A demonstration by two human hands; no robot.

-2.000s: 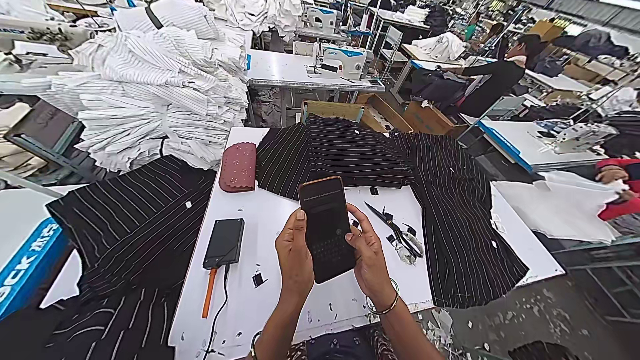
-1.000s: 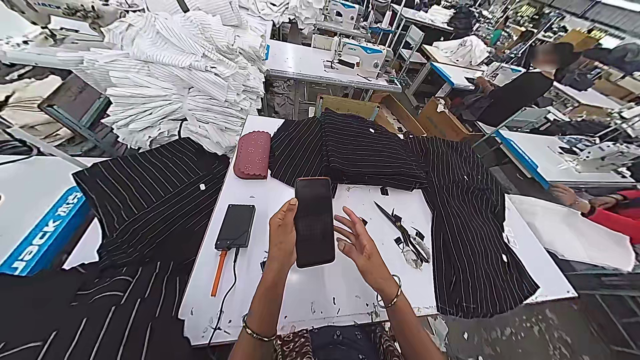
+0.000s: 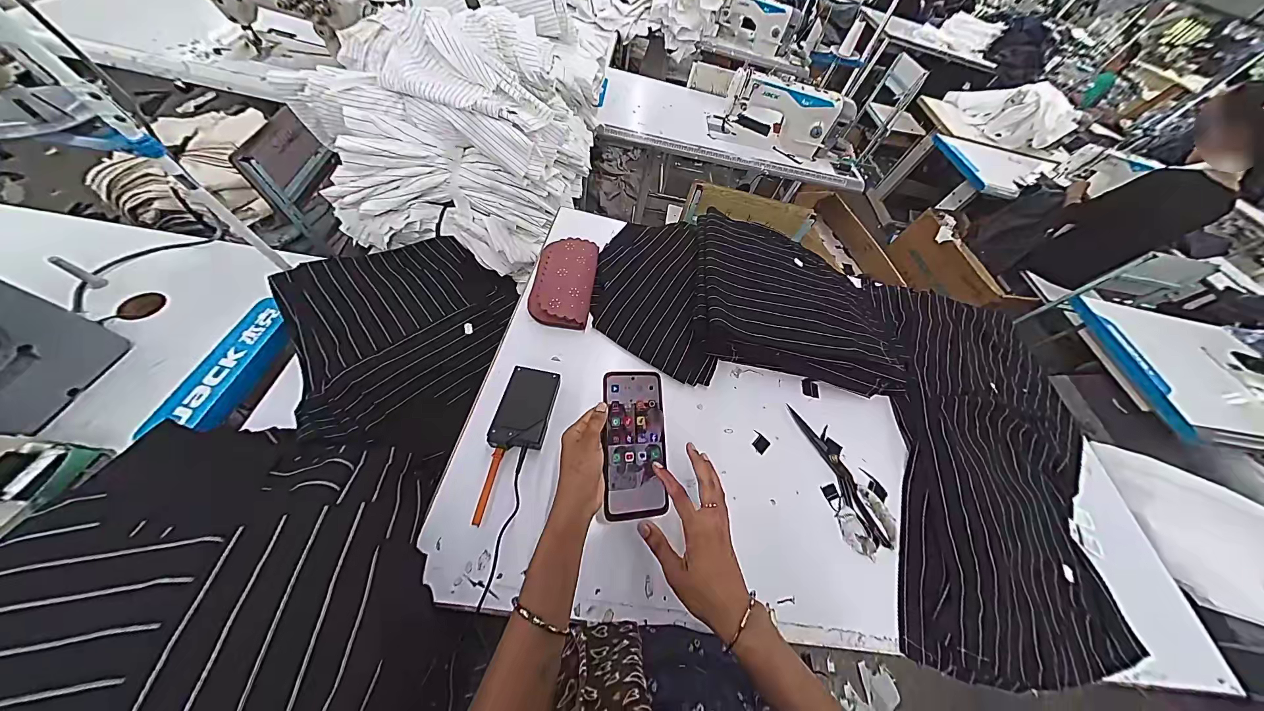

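Note:
My left hand (image 3: 583,459) holds a smartphone (image 3: 634,444) by its left edge, its screen lit with rows of app icons. A fingertip of my right hand (image 3: 699,538) is at the screen's lower right; the other fingers are spread and hold nothing. Left of the phone a black power bank or similar box (image 3: 523,407) lies on the white table (image 3: 760,563), with an orange plug or strap and a black cable at its lower end. A red scalloped case (image 3: 565,283) lies beyond it. To the right are scissors (image 3: 839,474) among small black fabric scraps.
Black pinstriped garments lie along the table's far side (image 3: 790,296), right side (image 3: 987,494) and left (image 3: 385,346). Behind stand a heap of white striped fabric (image 3: 464,128) and a sewing machine (image 3: 790,109). A person in black (image 3: 1136,222) is at the upper right.
The phone's screen was dark and now shows icons. Both hands were at the phone's edges two seconds ago; my right hand has since come off its edge and has a finger at the screen.

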